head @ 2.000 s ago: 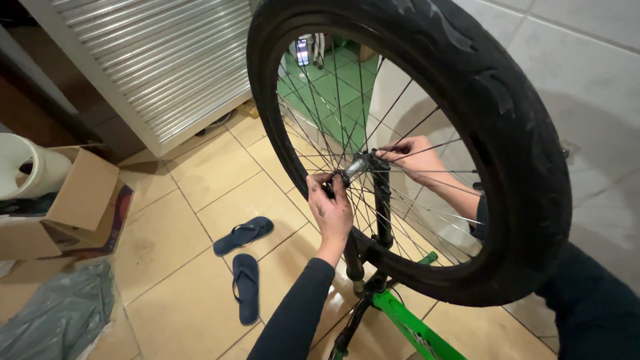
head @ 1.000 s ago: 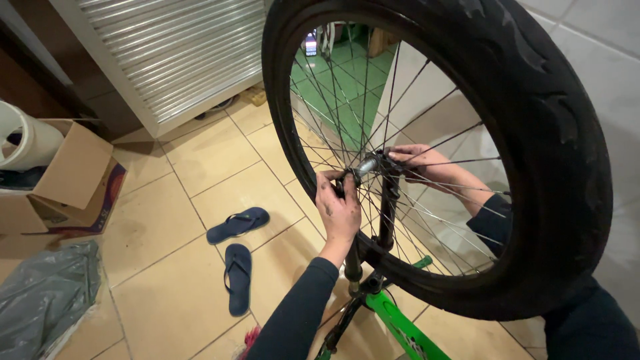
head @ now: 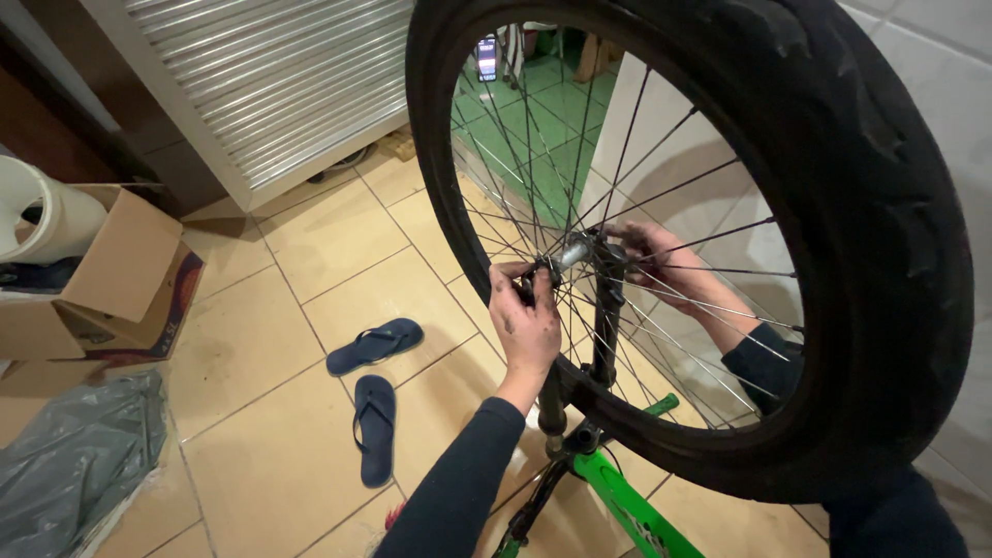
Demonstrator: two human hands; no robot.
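A bicycle wheel with a wide black tyre (head: 876,256) stands in the fork (head: 608,325) of a bright green bicycle frame (head: 632,504), which looks upside down. My left hand (head: 527,318), smudged with dark grease, has its fingers closed around the near axle end beside the silvery hub (head: 574,253). Beyond the spokes, my right hand (head: 659,260) is at the fork end on the hub's other side, partly hidden by spokes. Its fingertips touch the axle area; what they hold cannot be made out.
Dark blue flip-flops (head: 374,430) lie on the beige tiled floor (head: 256,341). At left are a cardboard box (head: 124,267) with a white bucket (head: 58,213) and a grey plastic bag (head: 85,457). A ribbed door (head: 287,70) stands behind, and a tiled wall (head: 930,116) at right.
Both hands stay at the hub ends, with only small finger movements. The view has shifted slightly.
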